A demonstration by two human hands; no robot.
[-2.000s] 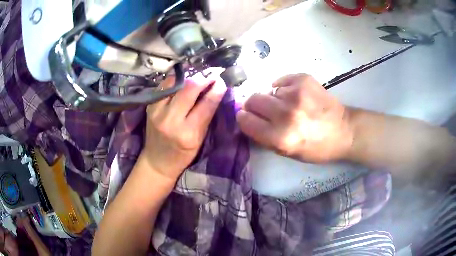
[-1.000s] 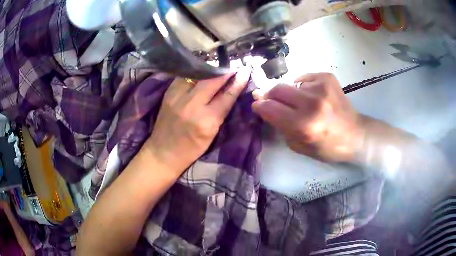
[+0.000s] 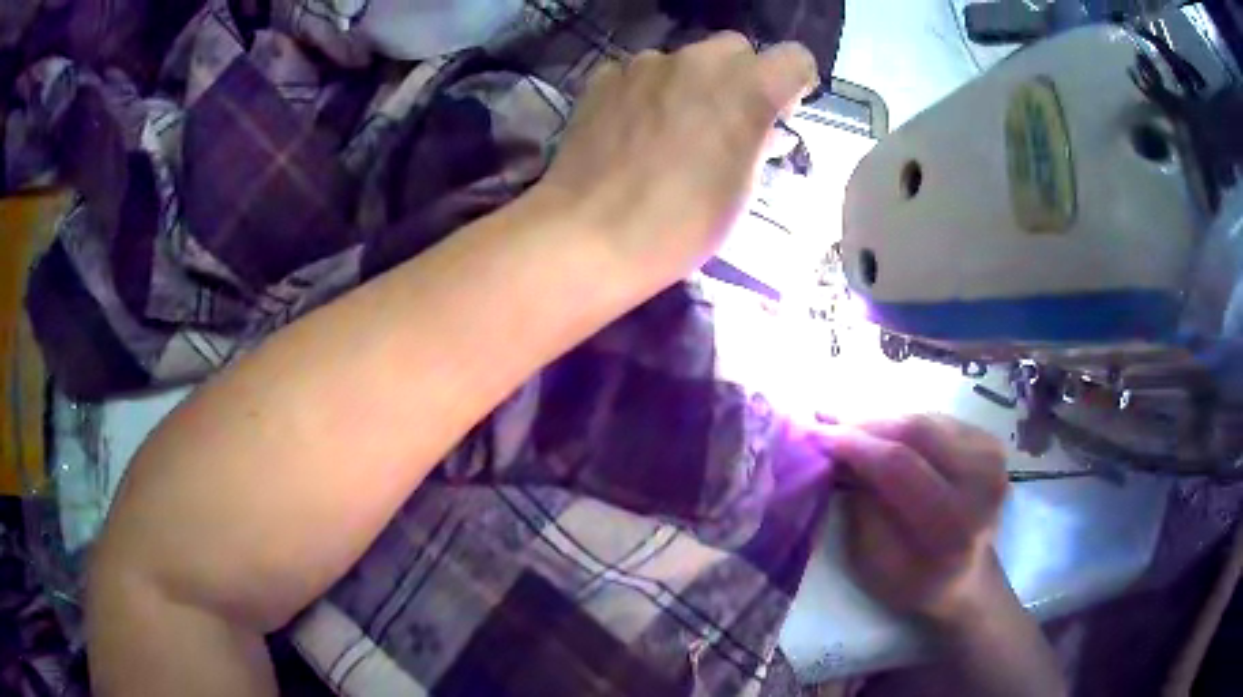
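Purple, white and dark plaid fabric [image 3: 614, 409] lies under my left forearm and runs to the needle area. My left hand [image 3: 682, 143] is beyond the fabric, left of the sewing machine head [image 3: 981, 204]. Its fingers are curled, and I cannot tell whether they hold anything. My right hand [image 3: 927, 504] is below the needle area, its thumb and fingers pinching the fabric's edge. A white-violet glare [image 3: 804, 341] hides the needle, the presser foot and part of the cloth.
More plaid fabric [image 3: 259, 164] is heaped at the upper left. A yellow-orange flat piece [image 3: 25, 341] is at the far left edge. The white machine bed [image 3: 1050, 531] shows around my right hand. Metal thread parts [image 3: 1077, 395] hang along the machine head's lower side.
The view has shifted and turned, so the machine head now stands at the right. My left hand has left the needle area and reached farther away. My right hand still pinches the fabric.
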